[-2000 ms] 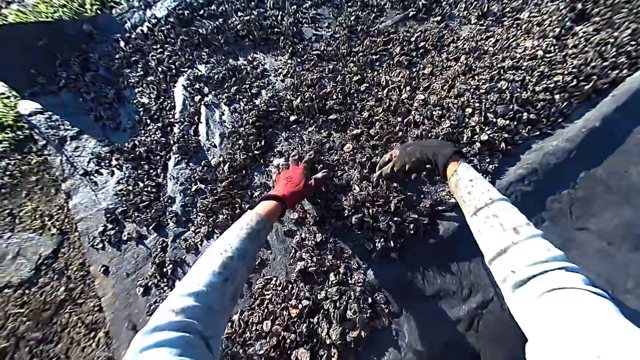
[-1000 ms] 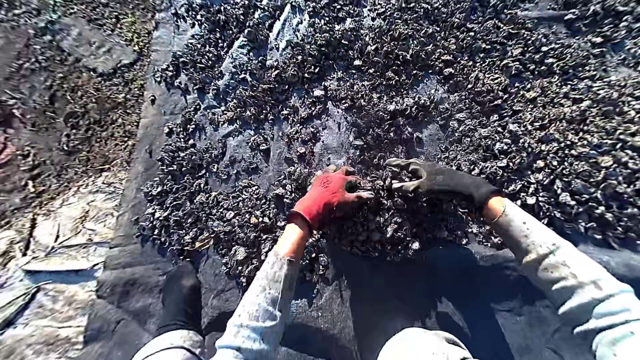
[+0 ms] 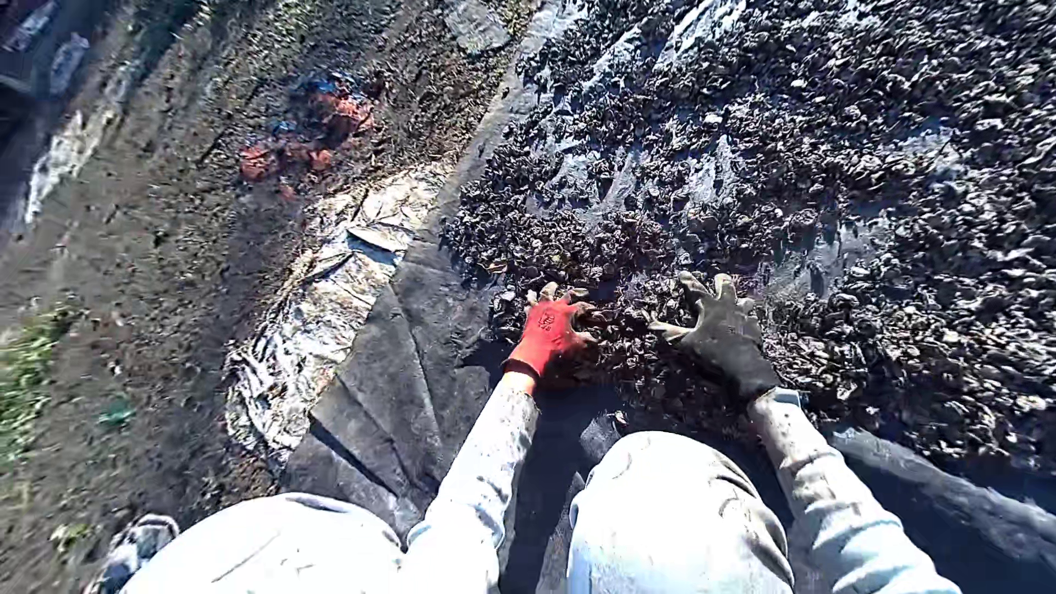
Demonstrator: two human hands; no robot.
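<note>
Small dark, curled dried pieces (image 3: 932,330), of a kind I cannot tell, lie spread over a dark ground sheet (image 3: 437,330). My left hand (image 3: 551,330), in a red glove with dirty fingertips, rests spread on the pieces near the sheet's left part. To its right my right hand (image 3: 719,330), in a dark grey glove, touches the same layer, fingers apart. Some of the pieces lie between the two hands. Neither hand plainly grips anything, though the undersides of the fingers are hidden.
Crumpled whitish sheeting (image 3: 305,330) lies along the left edge of the dark sheet. Beyond it is bare soil (image 3: 157,289) with red and blue scraps (image 3: 330,115) and green plants (image 3: 33,371). My knees, in pale trousers (image 3: 676,503), are close below the hands.
The view has shifted left over the sheet's edge. The fingers of both hands, curled towards each other a second ago, now point forward and are spread on the pieces.
</note>
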